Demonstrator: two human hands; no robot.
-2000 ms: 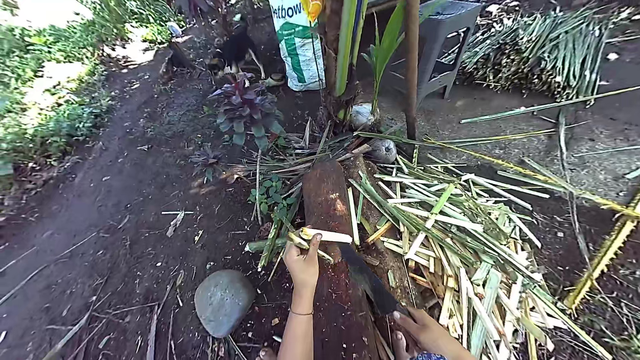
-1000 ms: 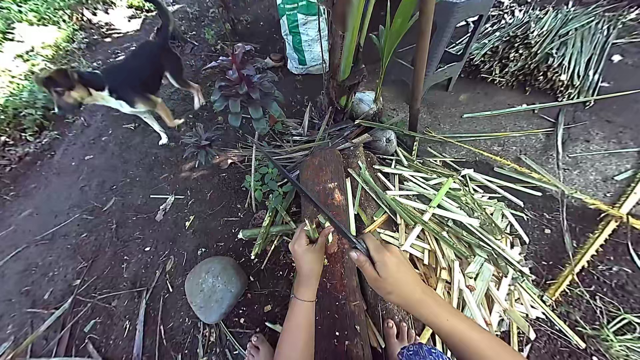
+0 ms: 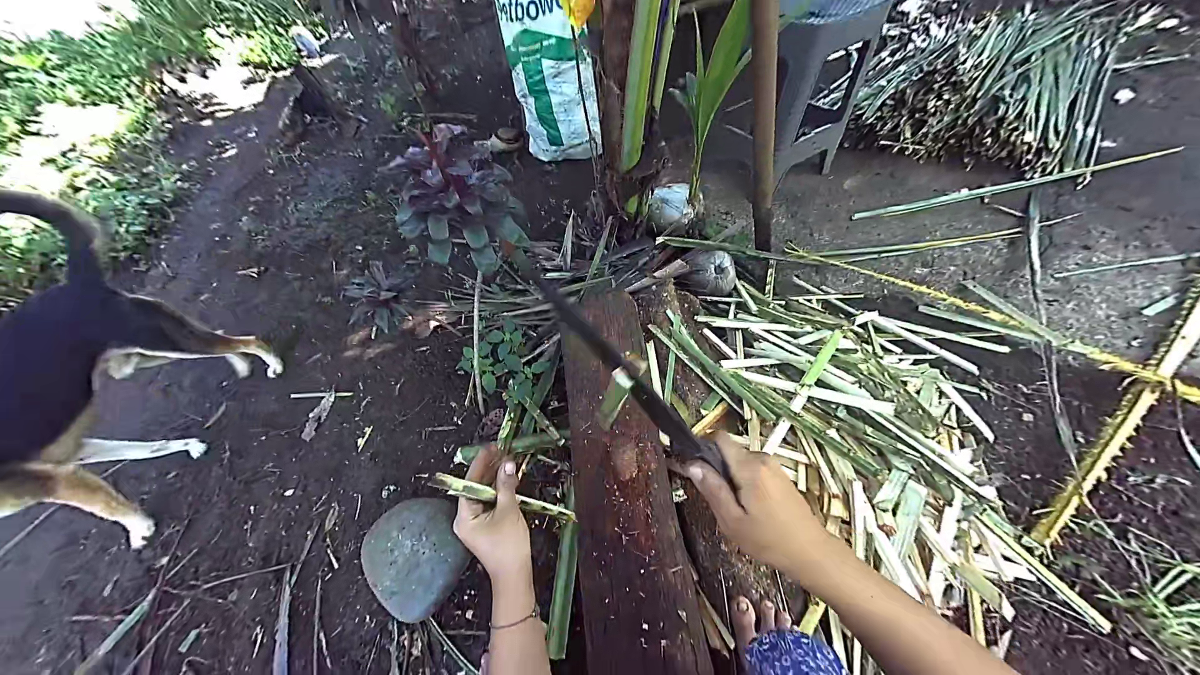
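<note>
My left hand (image 3: pixel 495 516) holds a short split length of green stalk (image 3: pixel 539 506) just left of a dark red-brown wooden plank (image 3: pixel 623 525). The handle of a long dark machete (image 3: pixel 609 356) is in my right hand (image 3: pixel 736 497), right of the plank. Its blade slants up and left across the plank, and a small cut piece of stalk (image 3: pixel 615 396) shows at the blade, over the plank. The far end of the blade is blurred. Right of the plank lies a large heap of split stalk strips (image 3: pixel 844 403).
A rounded grey stone (image 3: pixel 415 560) lies left of my left hand. A dog (image 3: pixel 66 366) is at the left edge. Beyond the plank are a coconut (image 3: pixel 710 272), a purple-leaved plant (image 3: pixel 455 202), a woven sack (image 3: pixel 548 89), a wooden post (image 3: pixel 764 122) and a grey plastic stool (image 3: pixel 820 89). My bare foot (image 3: pixel 757 619) is beside the plank.
My left hand has moved off the plank to its left side, and my right hand has moved away from it with the machete. The dog has moved to the left edge.
</note>
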